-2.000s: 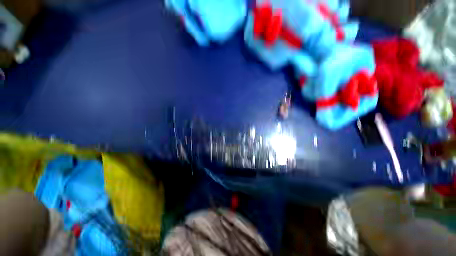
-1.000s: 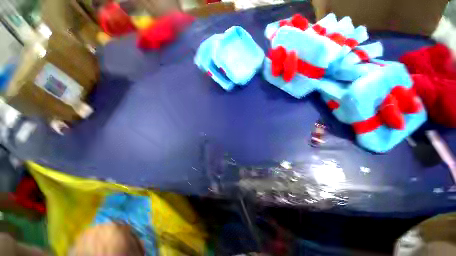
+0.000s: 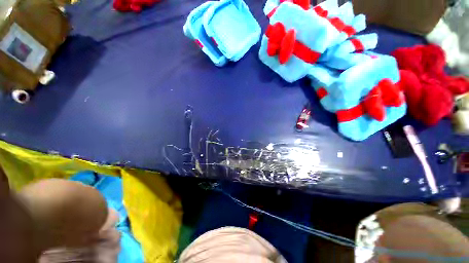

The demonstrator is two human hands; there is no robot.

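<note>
My left hand (image 3: 64,215) is a large blurred shape at the lower left, over the yellow sack; its fingers cannot be made out. A blurred skin-toned shape, seemingly my right hand or forearm (image 3: 424,236), is at the lower right by the carton, cut by the edge. Light blue thread (image 3: 293,223) runs from below the table edge to the lower right, its end hidden. Blue plush gift boxes with red bows (image 3: 367,97) lie heaped at the table's right. A blue plush piece (image 3: 231,31) lies left of them. Small red-and-metal snips (image 3: 303,118) lie nearer me.
The yellow sack (image 3: 149,210) holds blue pieces (image 3: 110,192). A carton with white lumps (image 3: 368,231) is at the lower right. Red plush (image 3: 427,85), a black rectangle (image 3: 397,141) and a pink strip (image 3: 420,159) lie right. A labelled carton (image 3: 31,46) and white ring (image 3: 20,96) are left.
The view has shifted and sharpened. The left-hand shape has moved and looks larger; the right-hand shape shows more than one second ago. The blue thread now stretches toward the lower right.
</note>
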